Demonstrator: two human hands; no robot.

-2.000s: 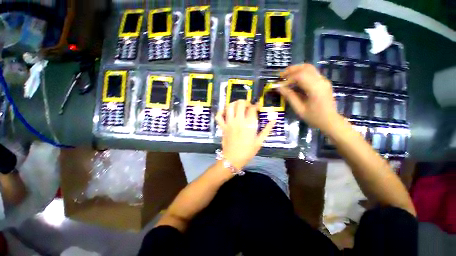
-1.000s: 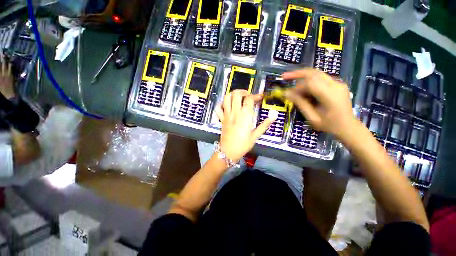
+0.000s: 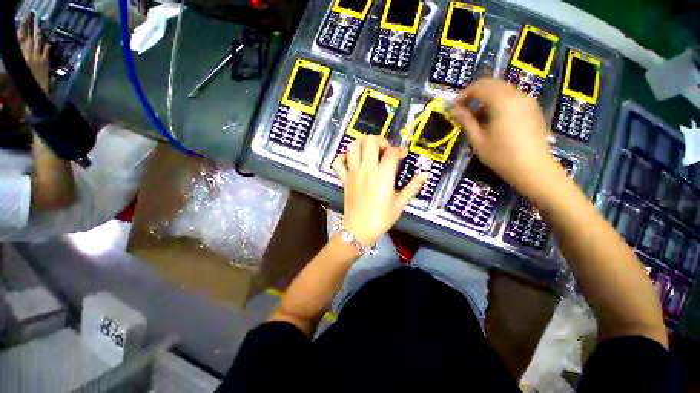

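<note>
Keypad phones (image 3: 472,201) lie in two rows in a clear tray (image 3: 265,163). Most have a yellow frame (image 3: 305,87) around the screen; the two lower-row phones at the right show no yellow, their screens partly hidden by my right hand. My right hand (image 3: 506,130) pinches thin yellow strips (image 3: 436,127) that loop over the middle lower-row phone, whose screen still has yellow around it. My left hand (image 3: 372,180) rests, fingers apart, on the front of the tray between the second and middle lower-row phones, partly covering them.
A lens tray (image 3: 652,196) is at the right. At the left are a thin metal tool (image 3: 213,73), a blue cable (image 3: 143,92) and a black hose. Below are a carton of clear scraps (image 3: 230,215) and whitish scraps (image 3: 560,349). Another person's hand (image 3: 32,46) shows far left.
The view has shifted, so the tray sits further right and tilted. My hands are over phones further left along the lower row. The two right lower-row phones have lost their yellow frames.
</note>
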